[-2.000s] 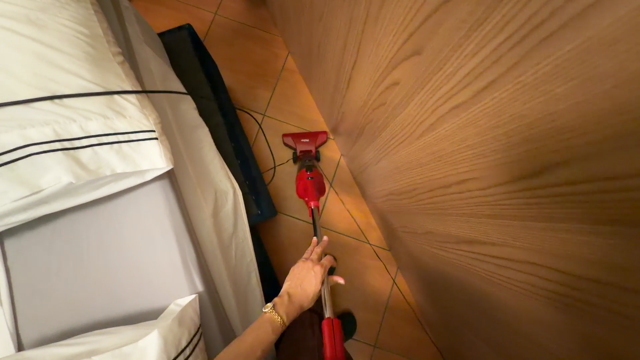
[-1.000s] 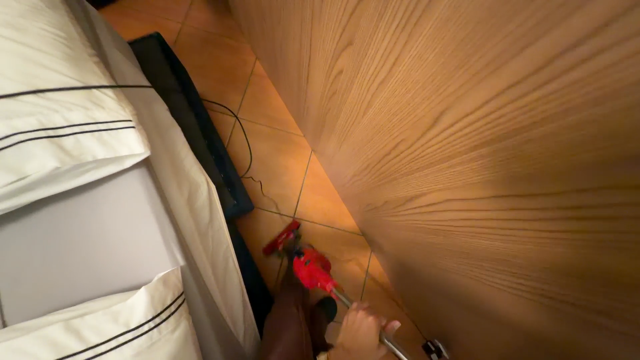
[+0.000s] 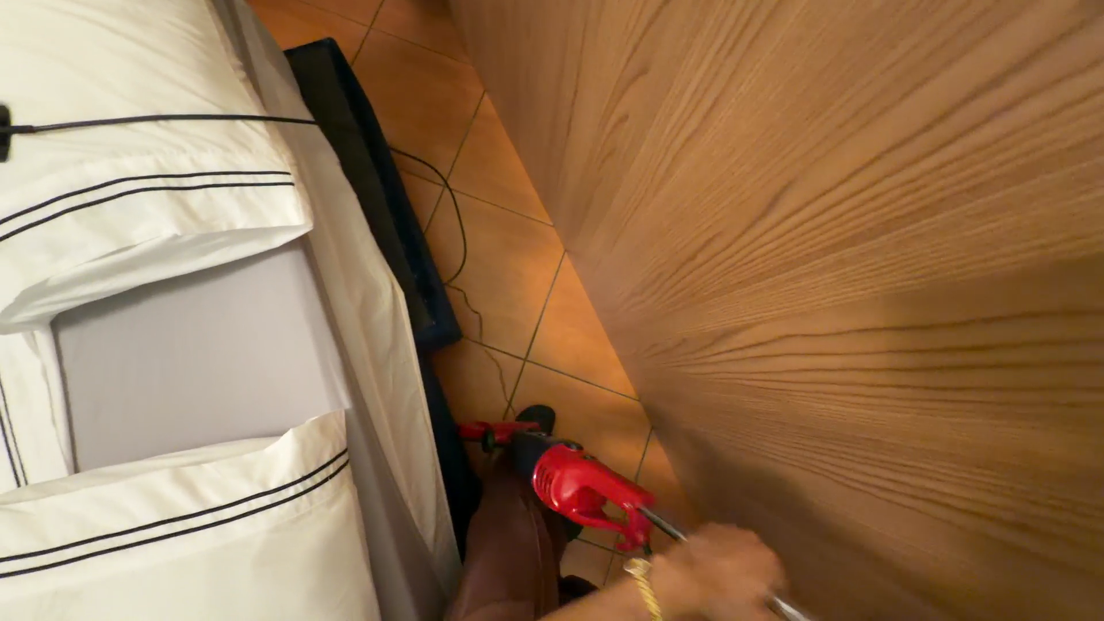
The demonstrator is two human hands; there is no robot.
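My left hand [image 3: 729, 569], with a gold bracelet at the wrist, is closed around the metal tube of a red corded stick vacuum cleaner [image 3: 582, 483]. The hand is slightly blurred. The vacuum's red body slants up and left from the hand, above my brown-trousered leg. Its red floor head [image 3: 496, 431] is beside a dark shoe [image 3: 536, 417], near the bed's side. Whether the floor head touches the tiles cannot be told. The tube's far end runs out at the bottom edge. My right hand is out of view.
At left is a bed with white, black-striped bedding [image 3: 172, 509]. A dark, long flat item [image 3: 375, 198] lies along the bed. A thin black cord [image 3: 461, 224] curves over the orange floor tiles [image 3: 500, 250]. A large wood-grain panel [image 3: 819, 259] stands at right.
My left hand has moved right and closed around the tube; two seconds ago its fingers were spread. The vacuum's floor head has come back from the tiles ahead to beside my leg.
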